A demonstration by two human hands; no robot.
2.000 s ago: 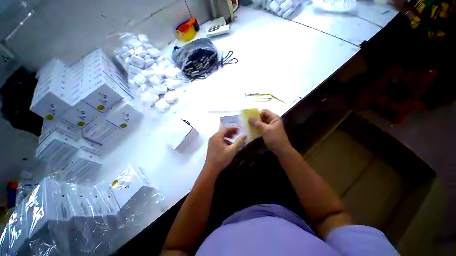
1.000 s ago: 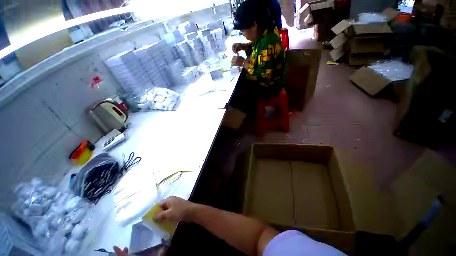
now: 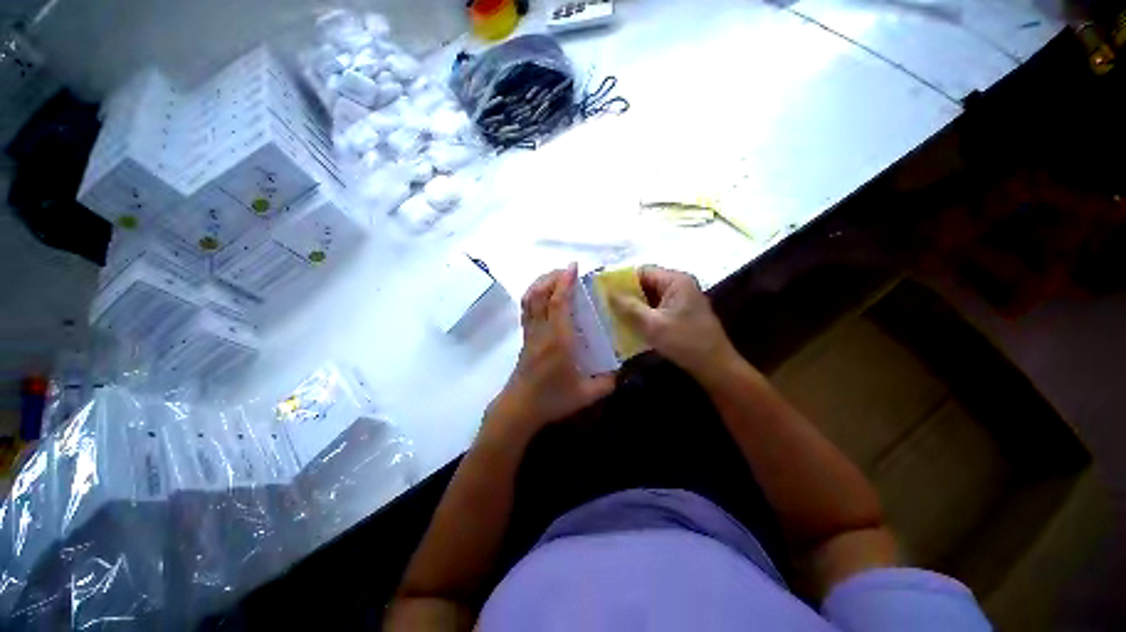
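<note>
A small white box is held at the bench's front edge. My left hand grips it from the left, with the fingers along its side. My right hand holds a yellow flat piece against the right side of the box. The inside of the box is hidden. Another small white box stands on the bench to the left of my left hand. Thin yellow strips lie on the bench beyond my right hand.
Stacked white boxes stand back left, with bagged boxes at front left. White lumps in clear plastic and a bag of black cables lie toward the wall. An open brown carton is on the floor at right.
The view swung toward the far bench and carton, then back down to the hands. The white box is now upright in my left hand, with the yellow piece close against it.
</note>
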